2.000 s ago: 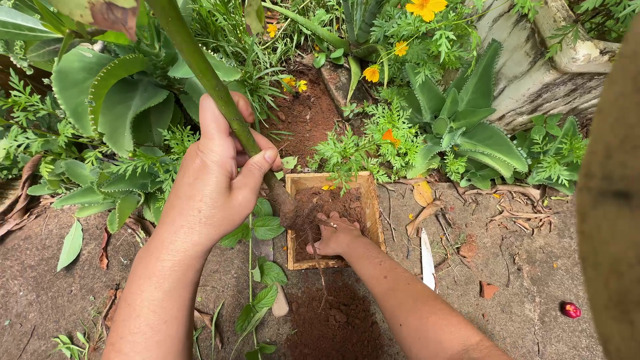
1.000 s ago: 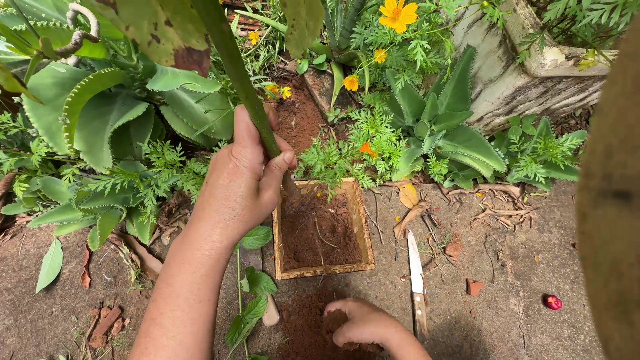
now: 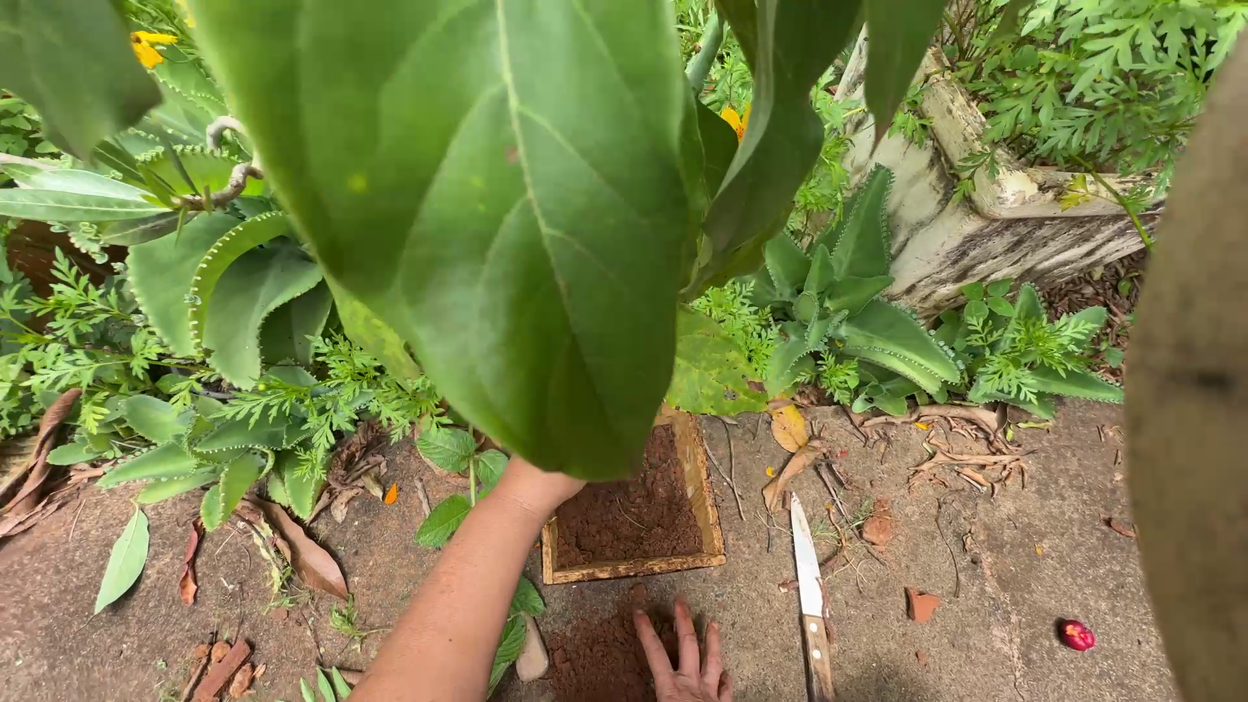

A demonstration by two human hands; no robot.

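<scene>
A large green leaf (image 3: 526, 214) of the cutting fills the upper middle of the view and covers my left hand; only the wrist and forearm show below it. Behind the leaf's lower edge, a square wooden box (image 3: 634, 567) holds reddish-brown soil (image 3: 634, 517). My right hand (image 3: 685, 653) is below the box, fingers spread over loose soil (image 3: 595, 658) on the concrete, with nothing seen in its grasp. A knife (image 3: 809, 575) with a wooden handle lies to the right of the box.
Toothed-leaf succulents (image 3: 877, 331) and ferny plants border the concrete slab (image 3: 985, 604). A weathered pale planter (image 3: 975, 224) stands at upper right. Brick fragments (image 3: 222, 671), dry leaves and a small red fruit (image 3: 1076, 635) lie about. A blurred brown edge (image 3: 1189, 390) blocks the far right.
Large leaves have come across the view and now hide my left hand and the stem it held. My right hand has left the box for the loose soil below it, its fingers now spread.
</scene>
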